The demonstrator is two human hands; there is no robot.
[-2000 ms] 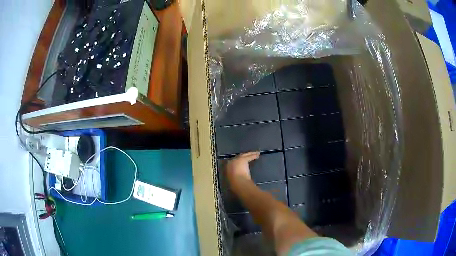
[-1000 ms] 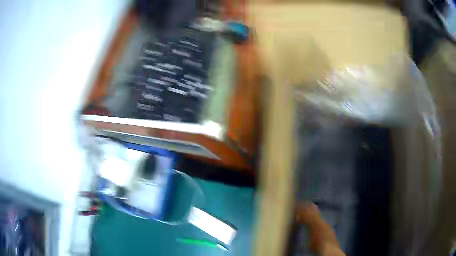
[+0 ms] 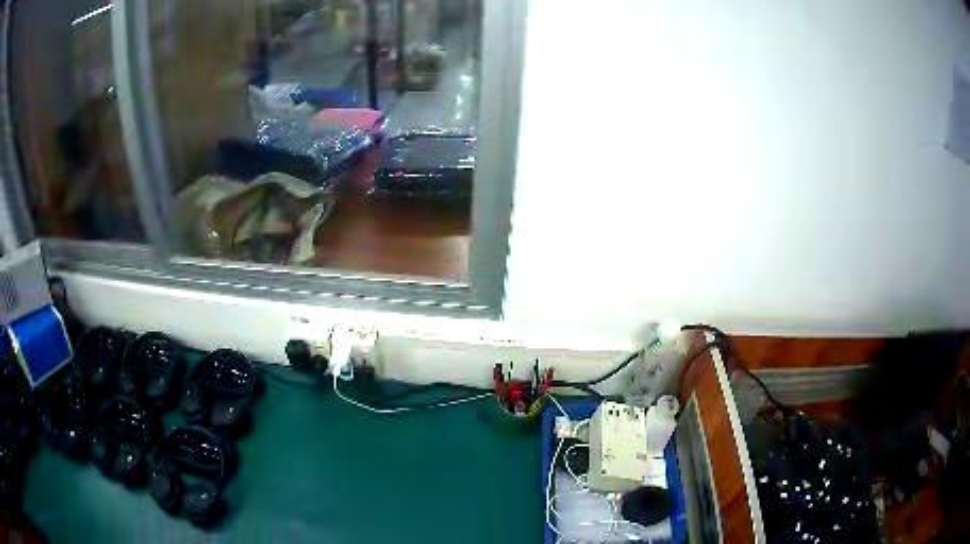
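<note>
No hand is in the picture. Several black over-ear headphones (image 3: pixel 191 468) lie in a group on the green-matted bench (image 3: pixel 394 468) at the left, with round ear cups and curved headbands. A small blue tray (image 3: pixel 679 499) stands on the bench at the lower right. It holds a white adapter box (image 3: pixel 617 446), white cables and a round black piece. The tray's lower edge is cut off by the picture's rim.
A holder with red-handled tools (image 3: pixel 521 398) stands by the wall. Sockets with plugs (image 3: pixel 340 351) sit below the window (image 3: pixel 319 138). A blue and cream instrument (image 3: pixel 40 342) is at the far left. A wooden shelf (image 3: pixel 715 468) with black items is at the right.
The view has swung left and up, from the carton of black boxes to the wall, window and headphones. The hand, carton, white meter and green tool are out of view.
</note>
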